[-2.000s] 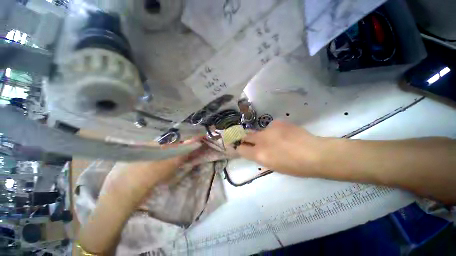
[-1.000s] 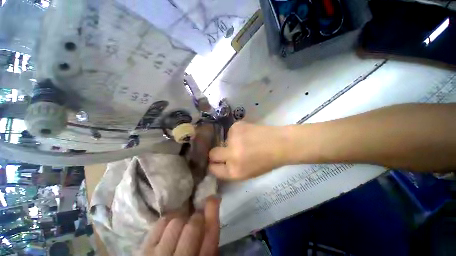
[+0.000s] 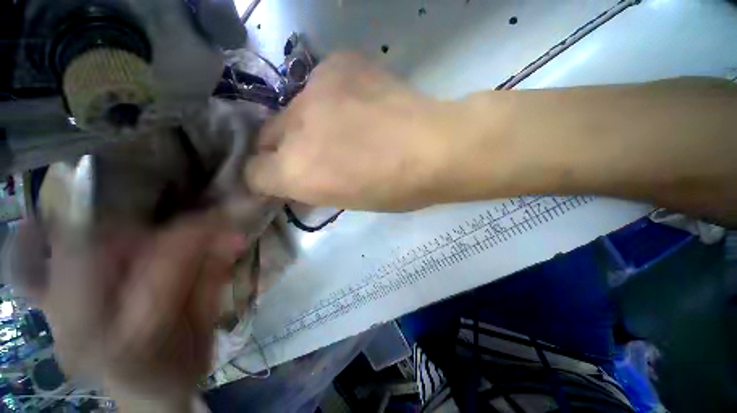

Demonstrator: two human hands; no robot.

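Note:
My right hand (image 3: 347,137) is at the centre-left, just in front of the shiny presser foot parts (image 3: 283,77). Its bent fingers pinch the light garment cloth (image 3: 234,153). My left hand (image 3: 133,298) is large and blurred at the lower left, over the cloth. Whether its fingers grip the cloth cannot be told. Part of the cloth (image 3: 271,262) hangs between the hands toward the table edge. The needle tip and the seam are hidden by my right hand and blur.
A ribbed knob (image 3: 107,85) on the dark machine head looms at the upper left. The white table (image 3: 388,234) has a printed ruler (image 3: 436,254) along its front edge. Blue bins (image 3: 517,282) and a striped item (image 3: 517,367) are below the edge.
The view has moved closer and lower; the tray and phone have left the picture. My left hand has come up from the bottom edge to the left side. My right hand stays by the foot.

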